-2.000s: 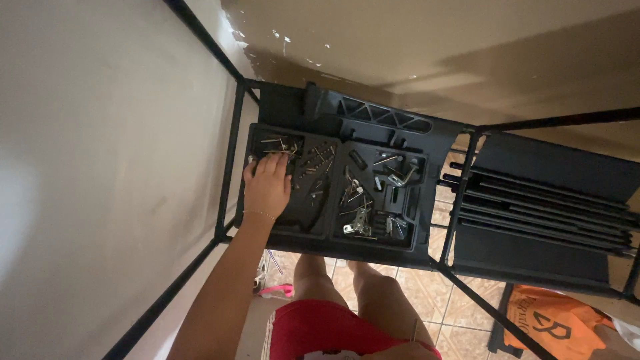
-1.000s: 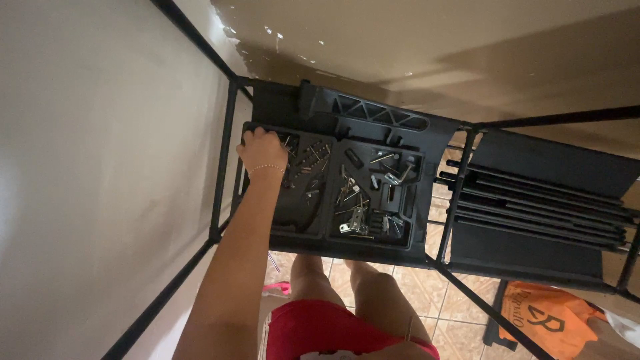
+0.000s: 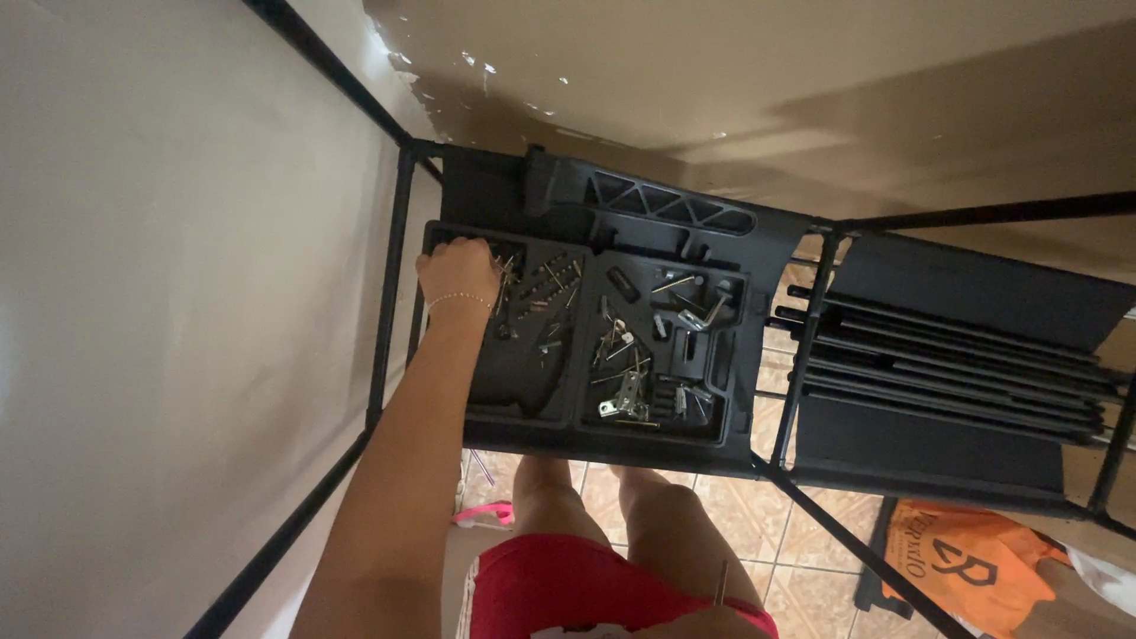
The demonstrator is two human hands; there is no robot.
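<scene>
My left hand (image 3: 460,273), with a thin bracelet at its wrist, reaches into the upper left corner of an open black plastic tool case (image 3: 579,382). Its fingers are bent downward and their tips are hidden, so whether they grip anything does not show. Beside it lie loose screws (image 3: 504,275), and drill bits (image 3: 552,282) sit in slots farther right. The case's right half holds metal brackets (image 3: 632,390), an L-shaped metal piece (image 3: 706,315) and more screws. The case rests on a dark fabric shelf (image 3: 488,191). My right hand is out of the picture.
Black metal tubes (image 3: 382,293) frame the shelf, close to walls at the left and back. A black plastic part with a truss pattern (image 3: 666,200) lies behind the case. Several black rods (image 3: 950,364) rest on a second shelf at right. An orange bag (image 3: 967,564) is on the tiled floor.
My left hand has moved from the screws in the case's upper left compartment toward that compartment's outer left corner. The case has stayed in place.
</scene>
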